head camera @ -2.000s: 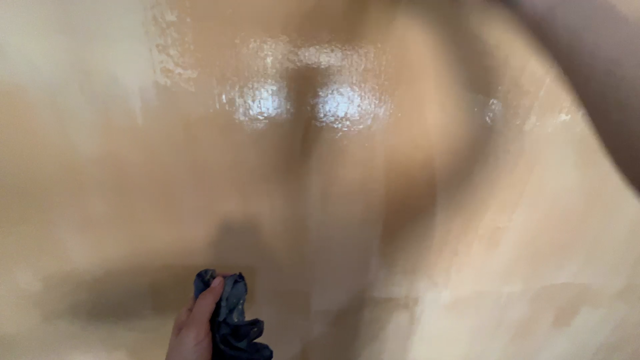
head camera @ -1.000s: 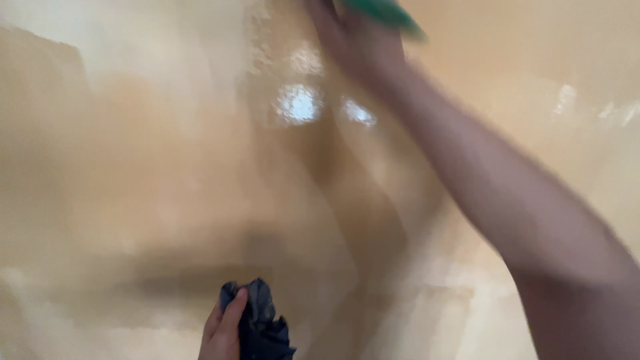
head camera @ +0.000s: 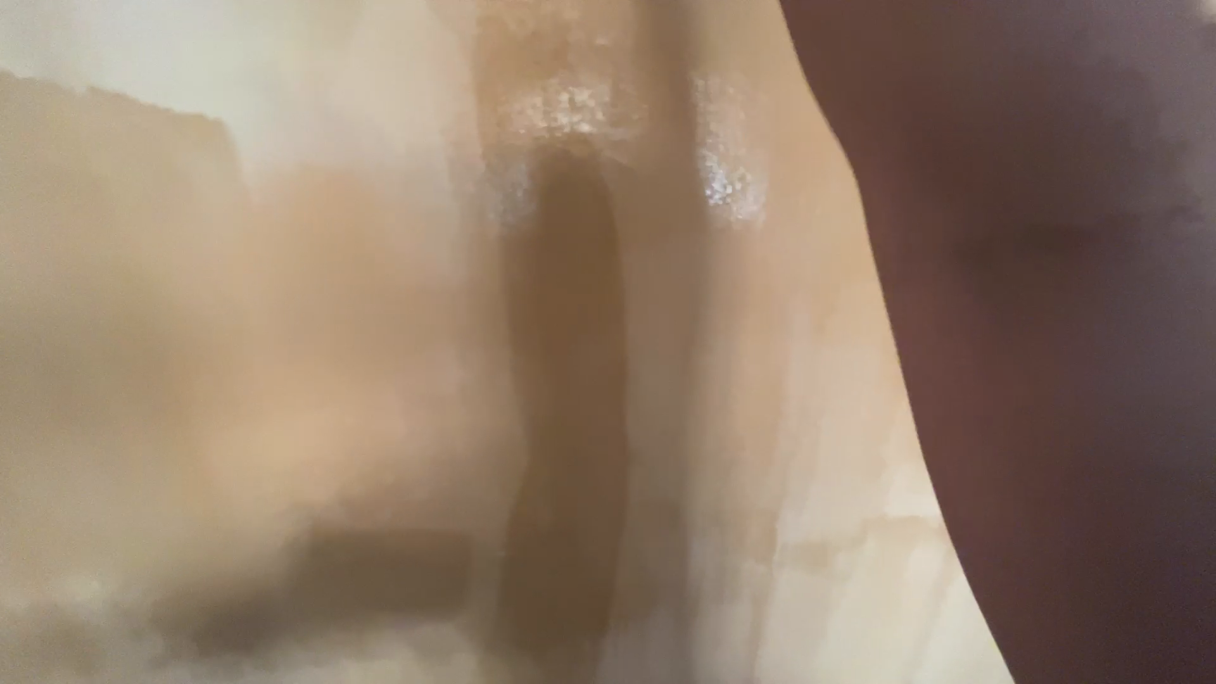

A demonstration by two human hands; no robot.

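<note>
A bare arm, blurred and close to the camera, fills the right side of the head view; its hand lies outside the frame. My left hand is out of sight too, and so is the dark crumpled cloth. Behind the arm spreads a glossy beige and tan surface (head camera: 380, 380), with wet-looking shiny patches (head camera: 731, 180) near the top. What either hand holds or touches cannot be seen.
Dark shadows fall down the middle and across the lower left of the surface. An uneven edge between darker tan and paler cream runs along the upper left.
My left hand with the dark cloth has gone out of view at the bottom. The right hand and the green thing by it, visible a second ago at the top, are out of view.
</note>
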